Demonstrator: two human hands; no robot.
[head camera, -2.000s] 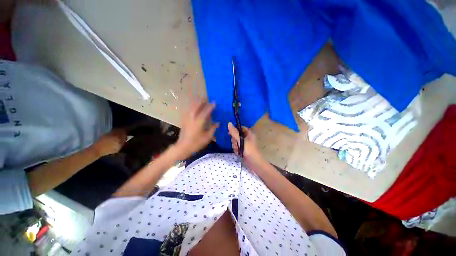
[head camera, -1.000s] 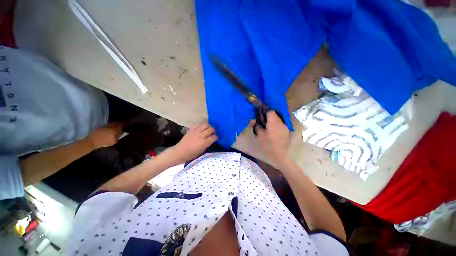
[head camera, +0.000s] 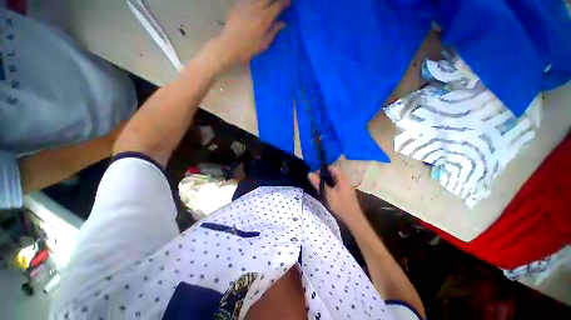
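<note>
The blue fabric (head camera: 350, 69) lies over the table and its near end reaches the front edge, with a narrow slit in it. My right hand (head camera: 335, 187) holds the tailor's shears (head camera: 318, 134) by the black handles at the table edge. The dark blades point away from me along the slit; whether they are open is blurred. My left hand (head camera: 253, 28) lies flat with fingers spread at the left edge of the blue fabric, farther up the table.
Striped print fabric (head camera: 463, 137) lies right of the blue. Red fabric (head camera: 532, 219) hangs over the table's right edge. White strips (head camera: 156, 31) lie at the upper left. Another person in a grey shirt (head camera: 56, 94) is close at my left.
My left hand has moved from the near edge up along the blue fabric. The shears have come back towards me and turned to point straight away, and a slit shows in the blue fabric.
</note>
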